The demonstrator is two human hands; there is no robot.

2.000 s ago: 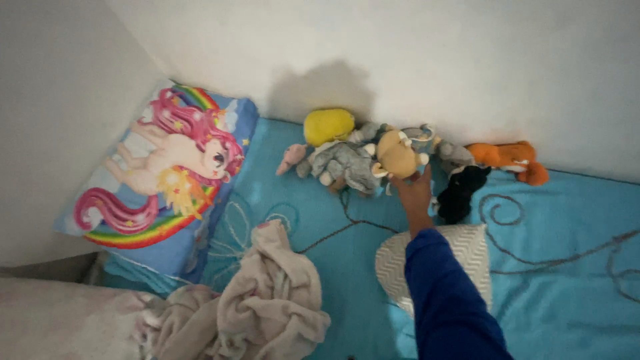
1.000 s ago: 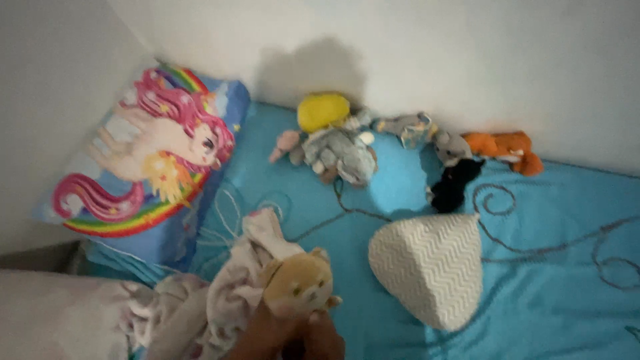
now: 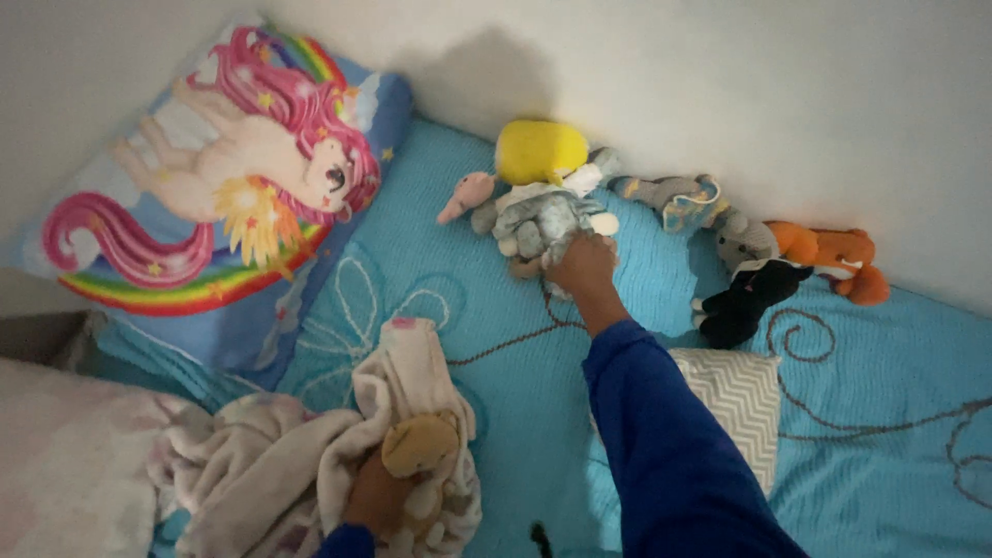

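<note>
My right hand (image 3: 585, 271), in a blue sleeve, reaches to the wall side of the bed and has its fingers on a grey plush toy (image 3: 542, 221). At the lower left, my left hand (image 3: 381, 496) holds a tan plush bear (image 3: 422, 446) over a crumpled pale blanket (image 3: 271, 457). A yellow stuffed toy (image 3: 542, 151) and a pink plush piece (image 3: 467, 194) lie beside the grey toy. Further right are a grey crocheted toy (image 3: 744, 239), a black plush toy (image 3: 748, 302) and an orange plush toy (image 3: 841, 256).
A unicorn-print pillow (image 3: 256, 178) lies at the upper left on the turquoise bedspread (image 3: 527, 418). A zigzag-patterned cushion (image 3: 732, 403) is partly behind my right forearm. The wall (image 3: 744, 93) runs along the far side of the bed.
The tan bear, among the toys by the wall two seconds ago, is now over the blanket in my left hand. My right hand has come onto the grey plush toy.
</note>
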